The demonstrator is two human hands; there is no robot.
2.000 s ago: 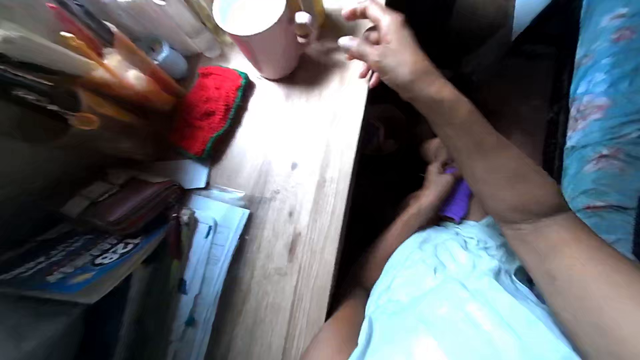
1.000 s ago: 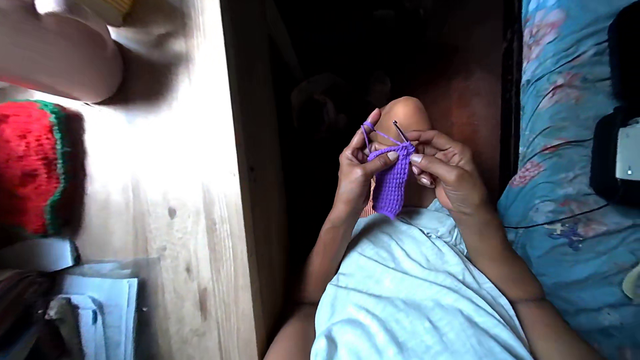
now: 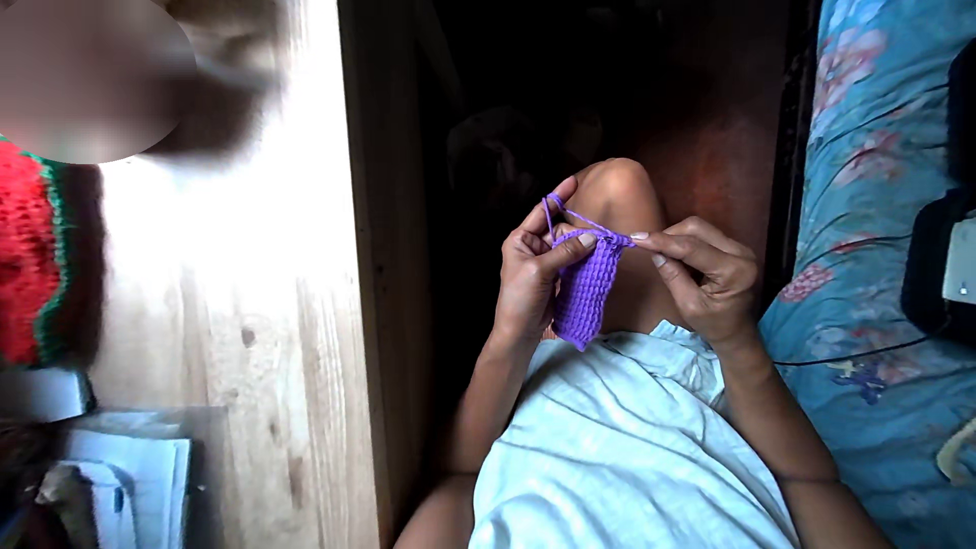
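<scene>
A narrow strip of purple crochet [image 3: 585, 293] hangs over my lap. My left hand [image 3: 534, 263] pinches its upper edge between thumb and fingers, and purple yarn [image 3: 555, 204] loops round its raised index finger and runs down to the work. My right hand [image 3: 701, 271] is at the top right corner of the strip, with thumb and index finger closed near the stitches. A crochet hook is mostly hidden there; only a small glint shows among the top stitches.
Left of my legs stands a wooden table [image 3: 252, 305] with a blurred cup [image 3: 84, 84], a red knitted piece with green edging [image 3: 27, 252] and papers [image 3: 164, 473]. At the right is a blue floral cloth [image 3: 862, 305] with a dark case [image 3: 926, 267] and a cord.
My right hand, raised over the table's edge two seconds ago, has come down to the purple work. The hook, visible above it one second ago, is now mostly hidden. The view has swung right.
</scene>
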